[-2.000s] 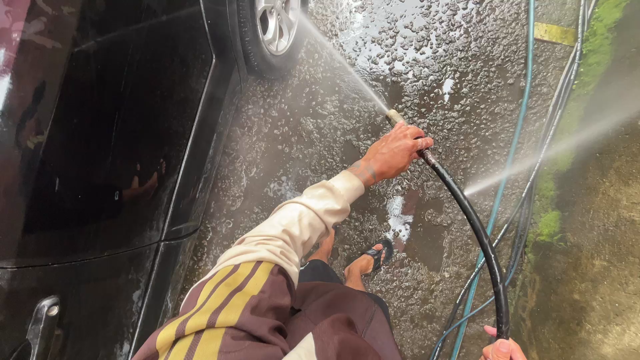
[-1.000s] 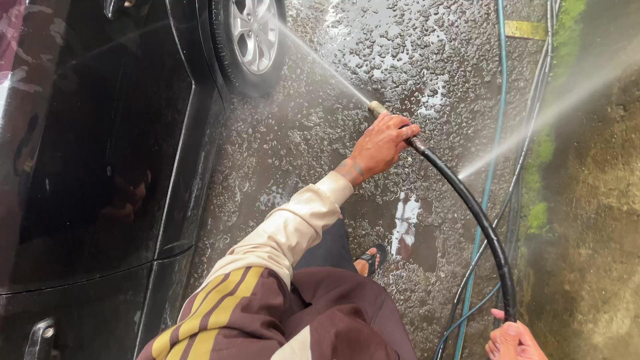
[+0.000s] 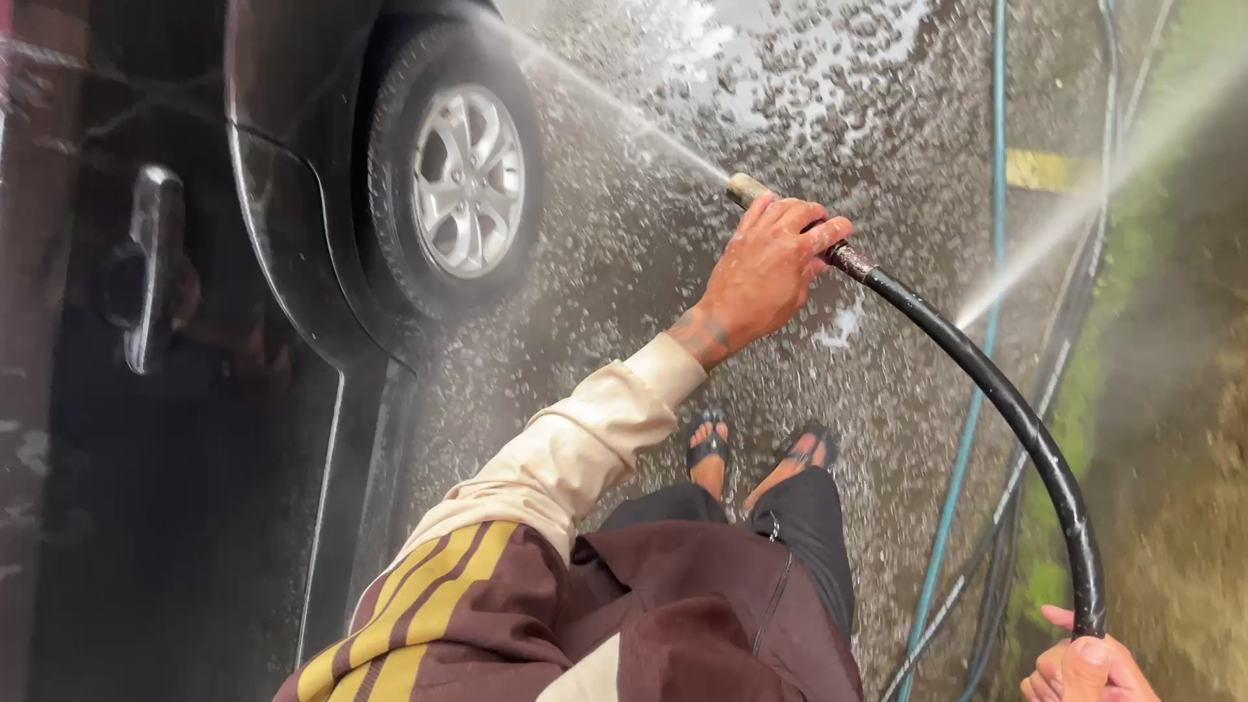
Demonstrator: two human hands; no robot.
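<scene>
My left hand (image 3: 767, 268) is closed around the metal fitting behind the nozzle (image 3: 747, 190) of a black hose (image 3: 1014, 400). From the nozzle a water jet runs up and left to the top of the car's tyre (image 3: 395, 166). A second spray leaves the side of the hose, up and right. At the bottom right my right hand (image 3: 1087, 671) grips the same hose, partly cut off by the frame edge. The alloy wheel (image 3: 469, 182) belongs to a wet dark car, whose door handle (image 3: 151, 268) shows at left.
A teal hose (image 3: 960, 453) and several dark hoses or cables (image 3: 1058, 356) lie along the right side. Foam and water cover the rough ground. A yellow mark (image 3: 1038, 170) and a green mossy strip (image 3: 1121, 322) are at right. My sandalled feet (image 3: 709, 453) stand below my left hand.
The view has shifted, with more of the wheel and door handle showing. The jet, earlier at the wheel rim, now meets the tyre's top. Both my feet now show side by side.
</scene>
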